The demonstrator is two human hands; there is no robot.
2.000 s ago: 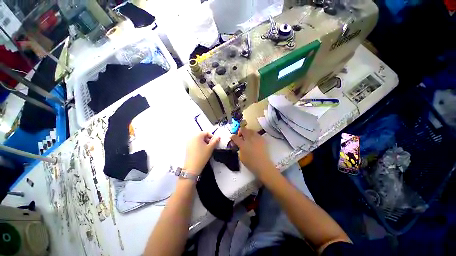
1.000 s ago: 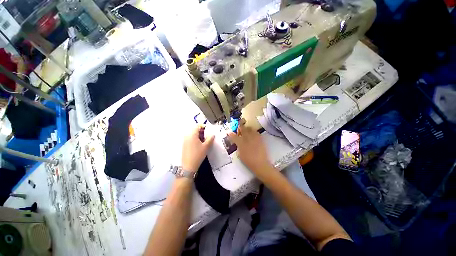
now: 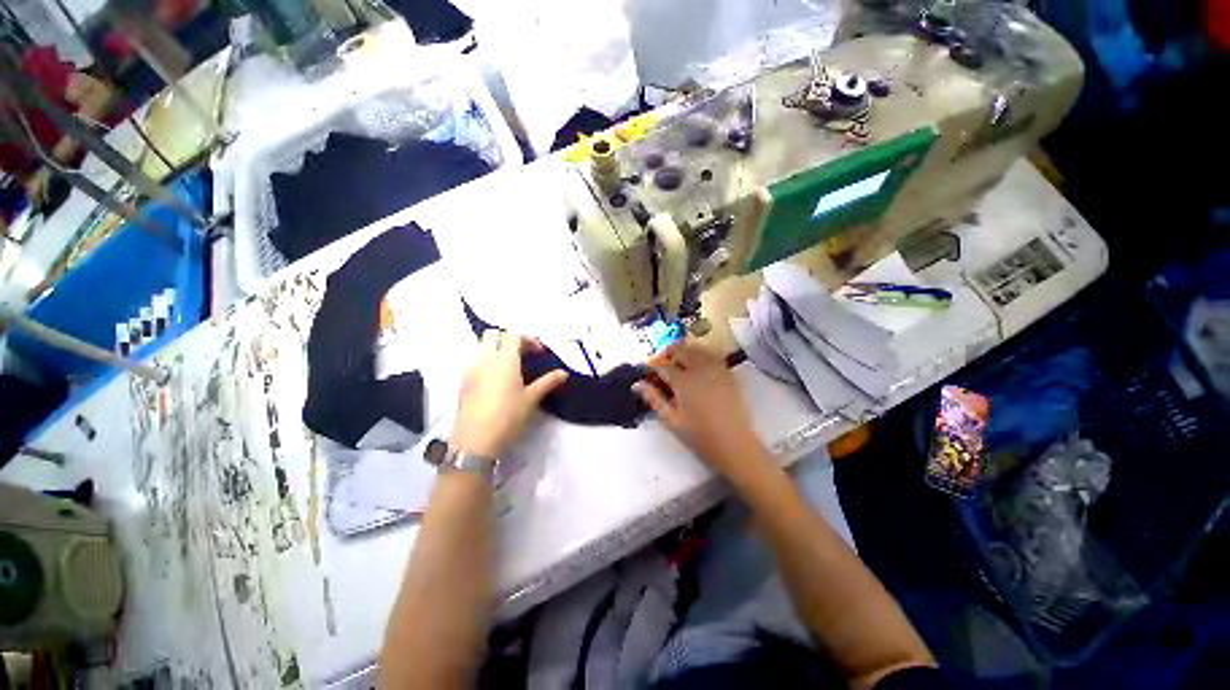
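A black curved piece (image 3: 594, 399) lies on the white table just in front of the needle area of the cream sewing machine (image 3: 634, 229). My left hand (image 3: 496, 394) holds its left part, thumb and fingers on the cloth. My right hand (image 3: 701, 398) holds its right end near the bright blue part (image 3: 664, 334) at the needle. Whether a grey piece lies under the black one is hidden. A grey fanned stack (image 3: 816, 337) lies right of the needle. A thick black pile (image 3: 354, 337) and a grey stack (image 3: 371, 488) lie at the left.
A white basket (image 3: 243, 202) of black pieces stands behind the pile. A pen (image 3: 897, 291) lies on paper at right. A dark blue crate (image 3: 1005, 573) with clear plastic and a phone (image 3: 956, 441) is beside the right edge. Grey and black pieces (image 3: 607, 623) hang below the table edge.
The black piece, which hung over the table edge, now lies across the table before the needle. My left hand has moved left and holds it. The camera view has shifted slightly.
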